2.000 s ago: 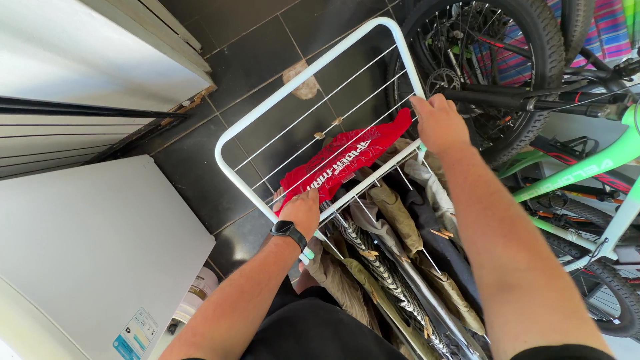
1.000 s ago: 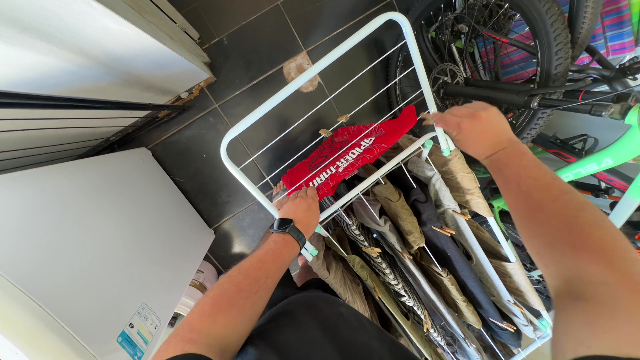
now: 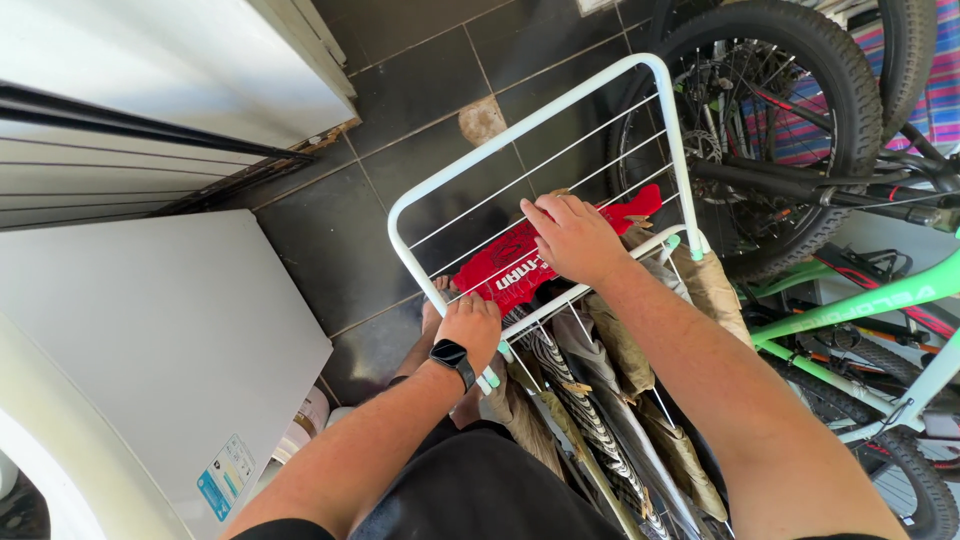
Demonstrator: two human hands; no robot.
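A red printed garment hangs on the wires of a white metal drying rack, whose end section reaches out over the floor. My left hand, with a dark watch at the wrist, is closed on the garment's left end beside the rack's frame. Over the middle of the garment is my right hand, its index finger stretched out and the others bent near a wooden clothespin at the wire; whether it grips anything cannot be seen. Another clothespin sits by the garment's right end. Below hang a striped garment and khaki garments.
Bicycles stand close on the right, with a black tire and a green frame near the rack. A white appliance fills the lower left. Dark floor tiles lie beneath the rack. A bare foot shows under the rack.
My right hand has moved left from the rack's right side to the middle of the red garment. My left hand stays at the garment's left end.
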